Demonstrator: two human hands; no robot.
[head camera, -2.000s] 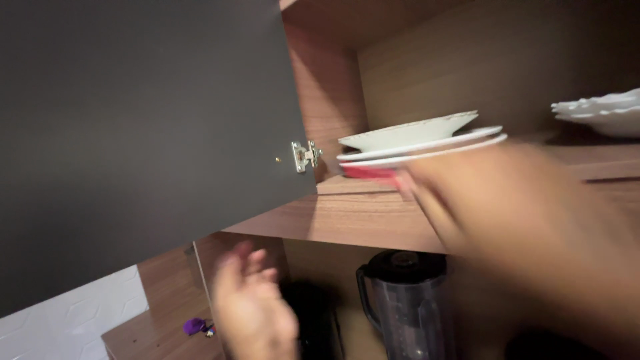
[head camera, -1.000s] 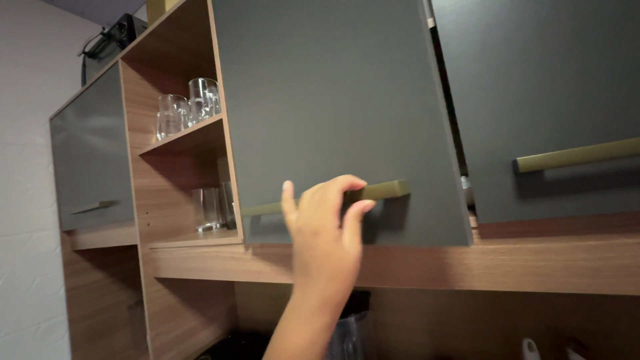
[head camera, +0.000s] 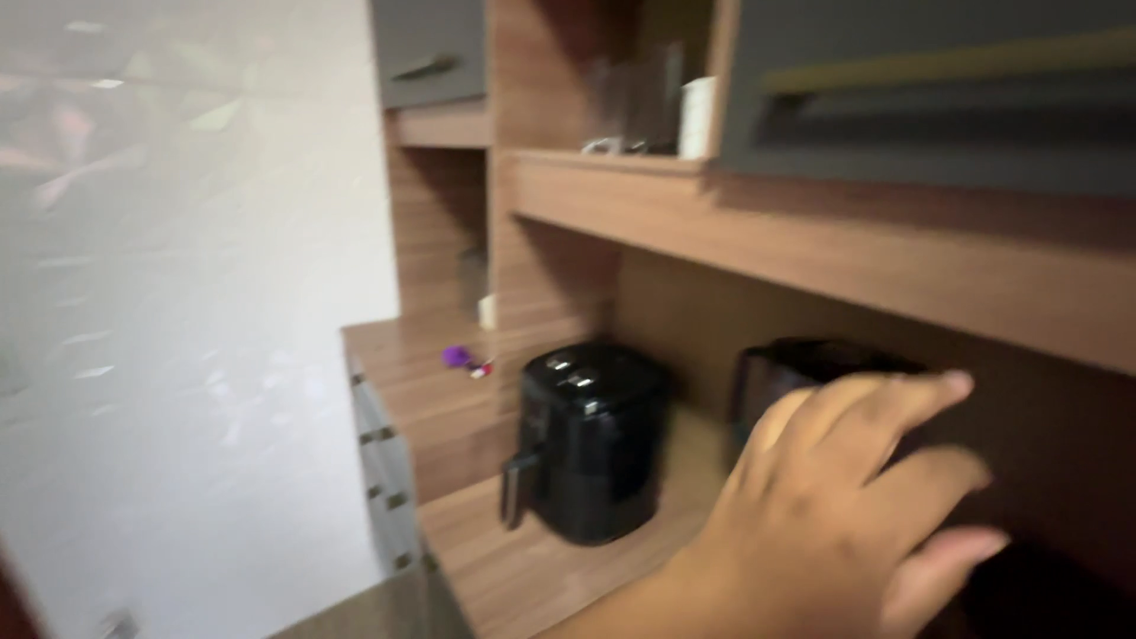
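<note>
My left hand reaches in from the bottom, back toward the camera, fingers bent and apart, holding nothing. It is in front of a dark jug-like appliance, partly hidden behind the fingers. Above it, the grey cabinet door with a brass-coloured handle is down against the wooden frame. My right hand is out of view. A black air fryer stands on the wooden counter, left of my left hand. The picture is blurred.
An open shelf holds glassware and a white object. A purple pompom with small items lies on the further counter. Drawers are below it, beside a white wall.
Earlier the cabinet door was open, showing stacked plates, with both hands in view. Then my left hand was at the door's handle; now it is off it and lower. The view has swung down and left.
</note>
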